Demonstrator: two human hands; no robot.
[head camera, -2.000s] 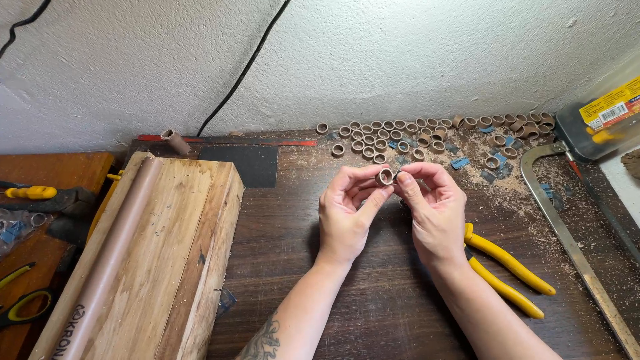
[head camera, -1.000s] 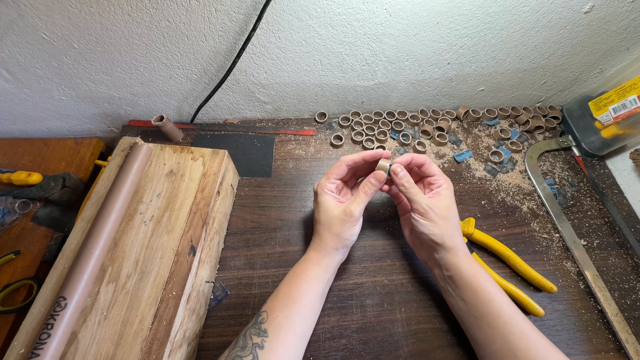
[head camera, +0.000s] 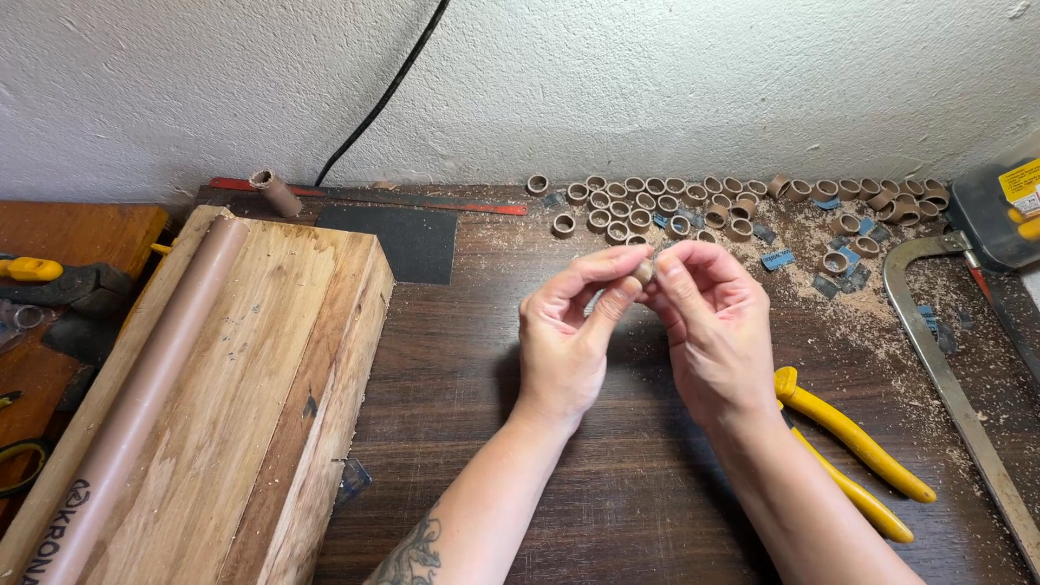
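Between the fingertips of my left hand (head camera: 573, 333) is a small brown plastic pipe ring (head camera: 643, 272), held over the dark wood-grain tabletop. The thumb and fingers of my right hand (head camera: 715, 325) meet at the ring's right side; a small dark piece shows at its edge, mostly hidden by the fingertips. Many similar cut rings (head camera: 599, 219) lie just beyond my hands, near the wall. Pliers with yellow handles (head camera: 853, 439) lie partly under my right forearm.
A wooden block (head camera: 244, 366) with a long brown pipe (head camera: 154, 366) stands at left. Behind it are a short pipe piece (head camera: 276, 193), a red saw blade (head camera: 479, 205) and dark sandpaper (head camera: 394, 244). At right are a hacksaw (head camera: 934, 366), a plastic case (head camera: 991, 219), sawdust and blue-backed scraps (head camera: 777, 259).
The ring has turned between my fingers; its open end faced the camera two seconds ago and now its side shows. Both hands stay together over the tabletop.
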